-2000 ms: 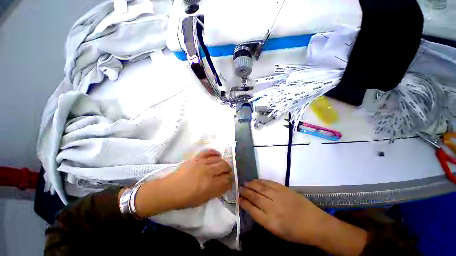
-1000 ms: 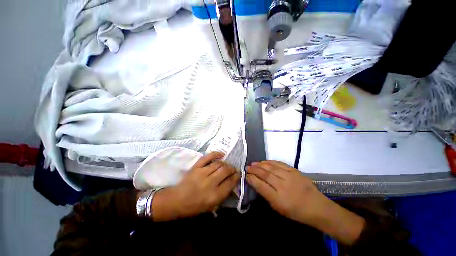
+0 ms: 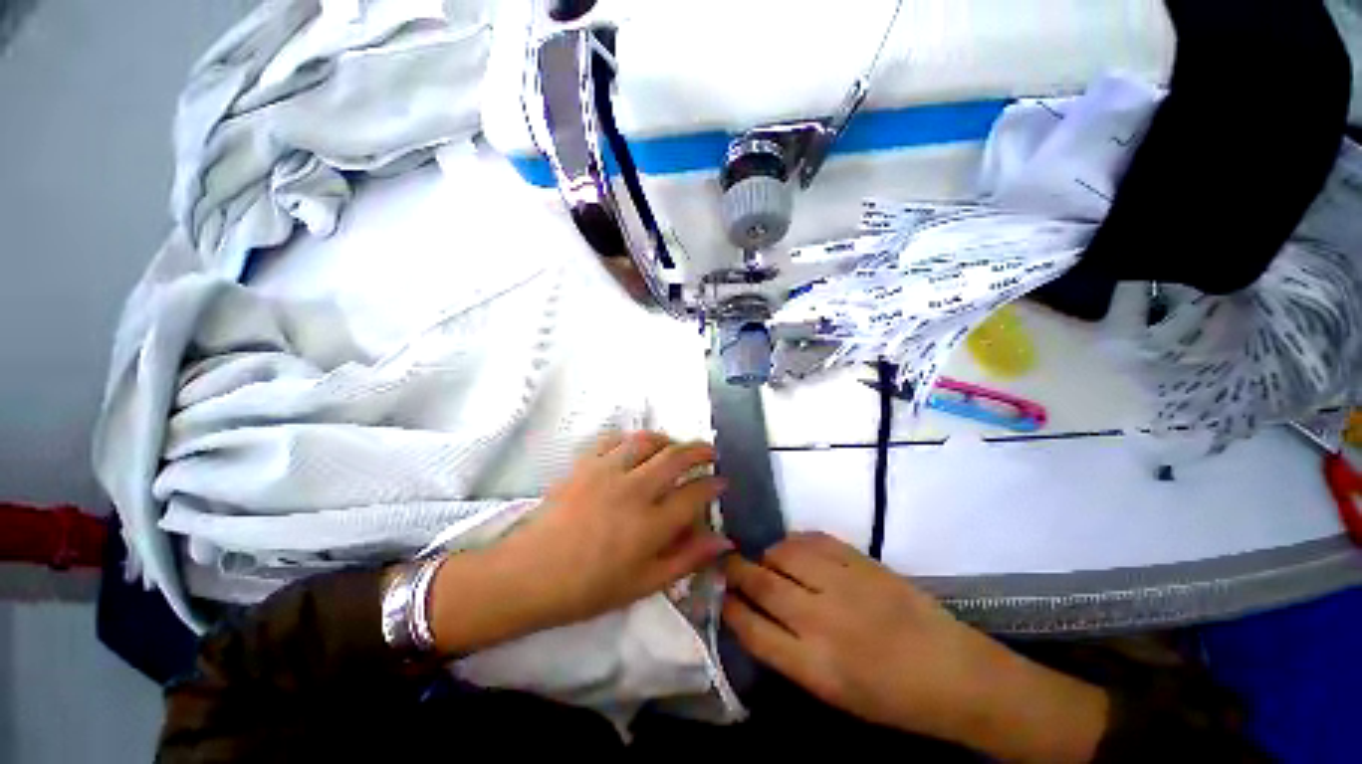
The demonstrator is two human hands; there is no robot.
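Note:
A pale grey-white knit garment (image 3: pixel 374 403) lies heaped left of the needle. Its narrow white edge runs from the presser foot (image 3: pixel 720 317) towards me. My left hand (image 3: pixel 605 523) grips the garment edge between thumb and fingers. My right hand (image 3: pixel 814 612) has its fingertips on the same edge, touching my left thumb area; the pinched part is hidden under the fingers. A flat dark-grey strip (image 3: pixel 747 470) runs beside the edge. A grey-blue cylindrical piece (image 3: pixel 747 354) sits just right of the foot.
The white machine head (image 3: pixel 896 52) stands behind the needle. White printed labels (image 3: pixel 956 284), a yellow piece (image 3: pixel 1002 342), pink-and-blue snips (image 3: pixel 986 403) and a black cord (image 3: pixel 881 478) lie at right. Orange-red handles (image 3: pixel 1343 485) show at the far right. A black band (image 3: pixel 1240 135) crosses the machine.
The camera view has shifted. My left hand has moved up along the edge towards the needle, while my right hand stays lower. The rounded white cloth flap has folded under my left forearm.

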